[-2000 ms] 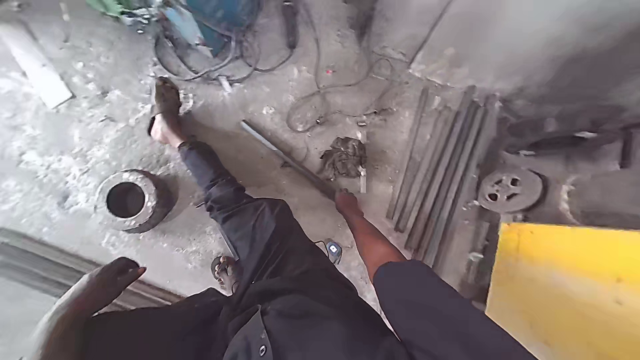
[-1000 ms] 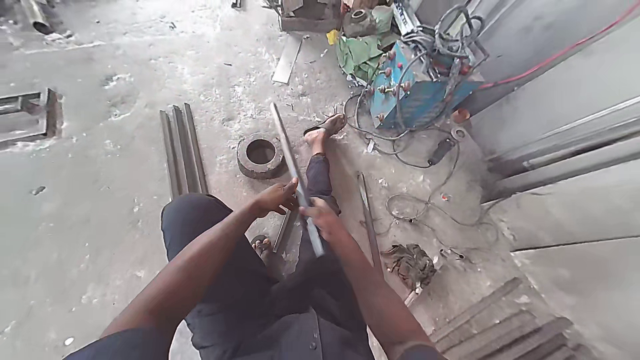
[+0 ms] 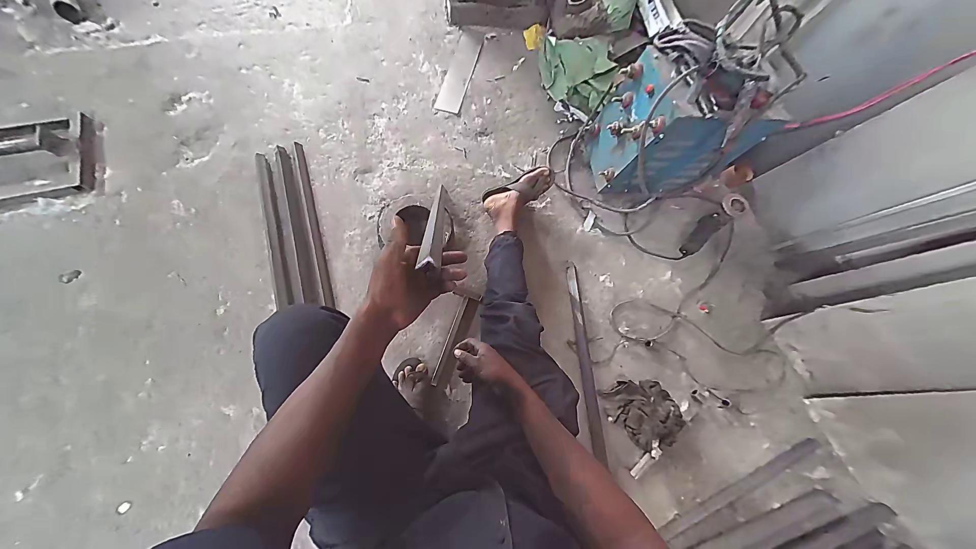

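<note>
My left hand (image 3: 408,278) supports a short length of angle iron (image 3: 433,232), its near end toward me and its far end over a round, hollow metal piece (image 3: 389,221) on the floor. The thumb is on one side of the bar and the fingers pass beneath it. My right hand (image 3: 480,362) is half curled above my right leg, apart from the bar; whether it holds something small I cannot tell. A metal piece (image 3: 456,335) lies on the floor between my legs. A long metal bar (image 3: 583,358) lies to the right of my leg.
Three metal lengths (image 3: 286,229) lie at the left, beyond my knee. A blue welding machine (image 3: 671,152) with tangled cables stands at the upper right. A dark crumpled bundle (image 3: 646,412) and more metal bars (image 3: 785,503) lie at the lower right. A metal frame (image 3: 88,152) is at the far left.
Both hands were on the bar a second ago; my right hand has since come off it. Two seconds ago my right hand was reaching to a bar on the floor. The view has swung since then.
</note>
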